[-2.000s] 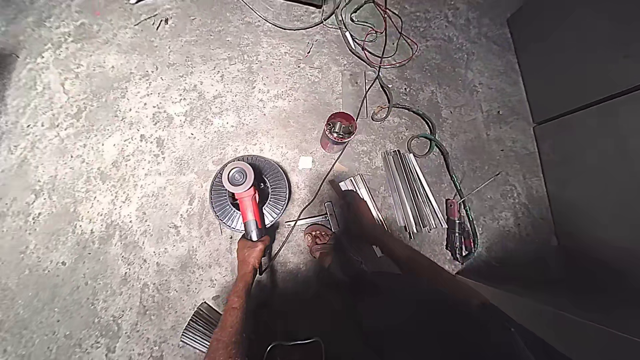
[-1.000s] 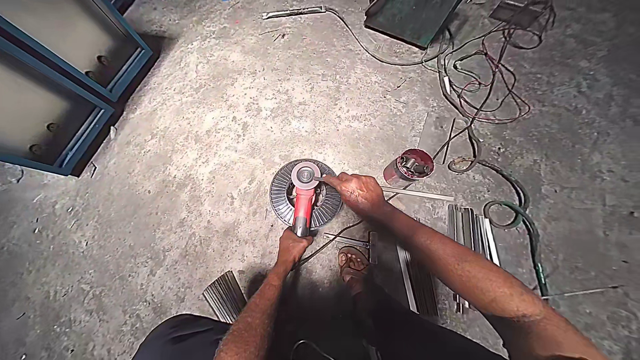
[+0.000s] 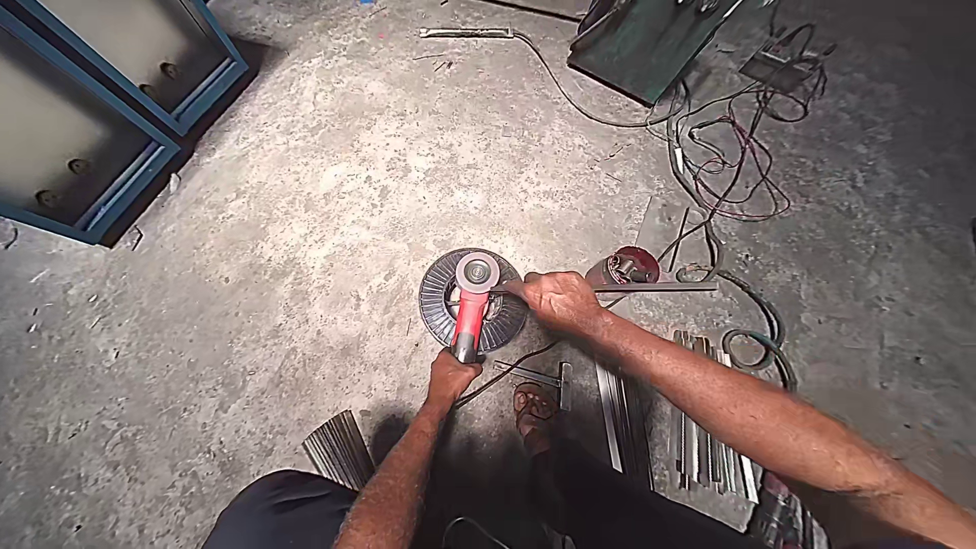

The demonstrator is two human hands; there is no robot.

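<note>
A red angle grinder (image 3: 471, 316) is gripped at its rear by my left hand (image 3: 453, 378), its round disc facing up toward me. Beneath its head lies a round ribbed metal piece (image 3: 436, 301) on the floor. My right hand (image 3: 560, 301) is closed on a thin metal bar (image 3: 656, 287), which runs sideways across the view; its left end is close to the grinder's disc, and whether they touch I cannot tell. Behind the bar, a red container (image 3: 639, 261) holds small metal pieces.
Bundles of metal strips lie at the near left (image 3: 340, 450) and near right (image 3: 705, 419). A sandalled foot (image 3: 534, 402) is beside a T-shaped metal piece (image 3: 565, 385). Tangled cables (image 3: 736, 175) and a green box (image 3: 648, 46) stand far right; blue-framed panels (image 3: 126, 191) are far left.
My right hand has moved from the metal strips to the grinder's head and now has a bar in it. My left hand keeps its hold on the grinder. The view has shifted.
</note>
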